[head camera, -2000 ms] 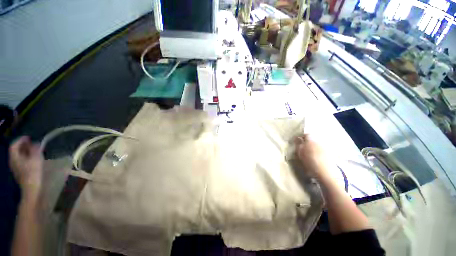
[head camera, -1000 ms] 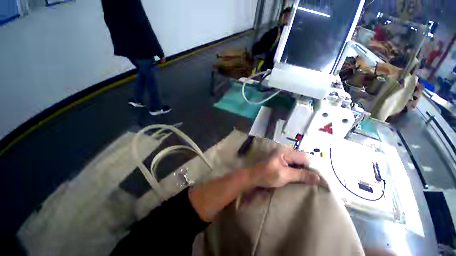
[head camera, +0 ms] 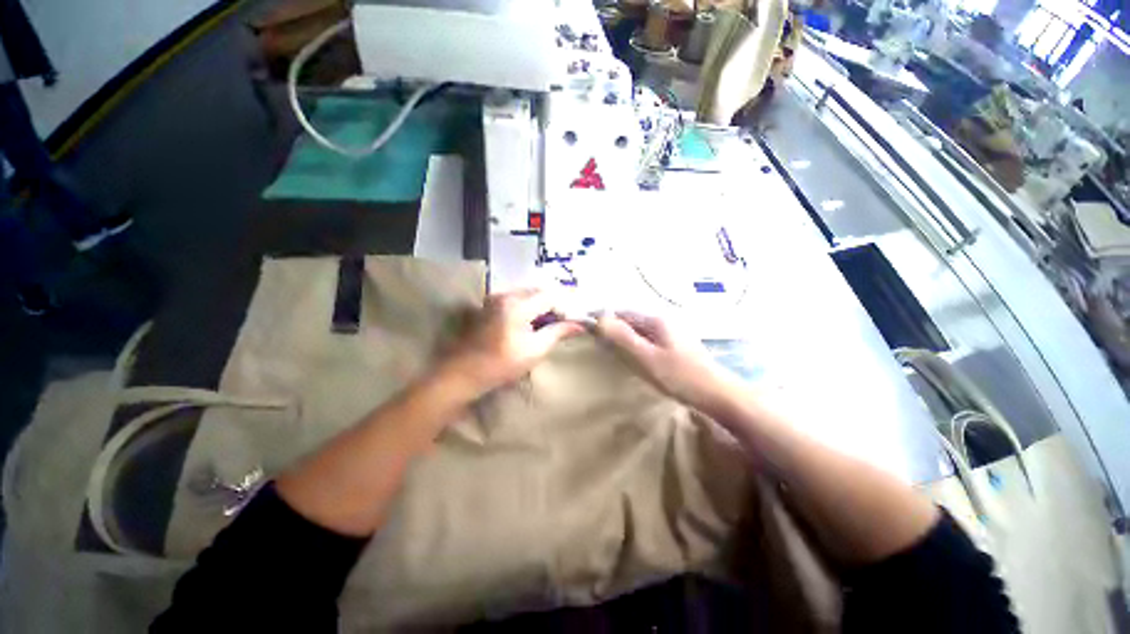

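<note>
The beige bag panel (head camera: 533, 495) lies over the table edge and my lap, in front of the white sewing machine head (head camera: 587, 186). My left hand (head camera: 514, 337) and my right hand (head camera: 638, 344) pinch the panel's upper edge close together, just below the needle and presser foot area (head camera: 564, 263). The fingertips nearly meet. A dark label (head camera: 348, 295) lies on the cloth at the left. Cream bag handles (head camera: 124, 446) loop out at the left, with shiny metal hardware (head camera: 233, 492) beside them. The exact stitch spot is too bright to make out.
The control screen box (head camera: 452, 43) stands behind left, its white cable over a green cloth (head camera: 359, 149). A bright bed plate (head camera: 731, 266) with a thin dark cable is at right. More beige bags (head camera: 1035, 526) lie at lower right. A person's legs (head camera: 56, 186) show far left.
Both hands are now together at the panel's edge near the needle; one second ago only my left hand showed clearly there. The view has swung right, and the dark label is now visible.
</note>
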